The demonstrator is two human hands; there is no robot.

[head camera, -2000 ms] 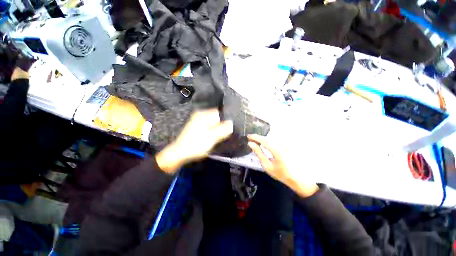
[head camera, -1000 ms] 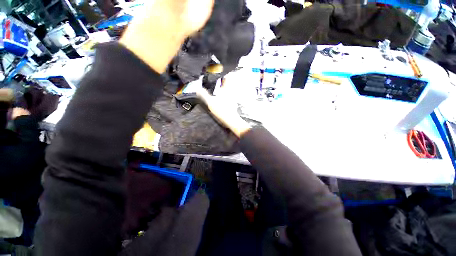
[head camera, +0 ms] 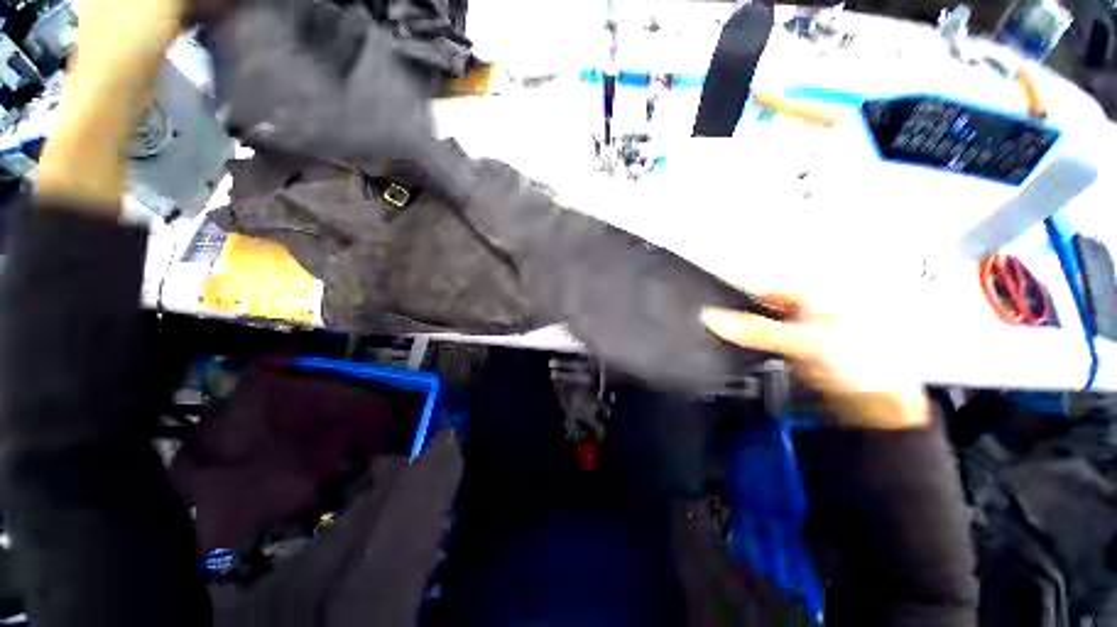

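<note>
A dark grey garment (head camera: 441, 257) lies across the white table, stretched from upper left to lower right and partly blurred. A small metal buckle (head camera: 396, 194) shows on it. My right hand (head camera: 821, 349) pinches the garment's right end at the table's front edge. My left hand (head camera: 116, 86) is at the upper left, blurred and cut off by the top edge, beside the garment's upper left end. Its fingers are not visible, so its hold cannot be told. The presser foot and needle area (head camera: 625, 153) stands behind the garment.
A black strap (head camera: 735, 67) hangs over the machine. A wooden-handled tool (head camera: 796, 110), a black control panel (head camera: 959, 137) and red-handled scissors (head camera: 1015, 290) are at the right. A yellow-brown board (head camera: 260, 279) and a grey housing (head camera: 178, 135) are at the left. A blue crate (head camera: 429, 410) with dark pieces is below.
My right hand has moved right and now grips the garment's end. My left hand has moved to the far upper left. The garment is spread out wider between them, and the view has shifted.
</note>
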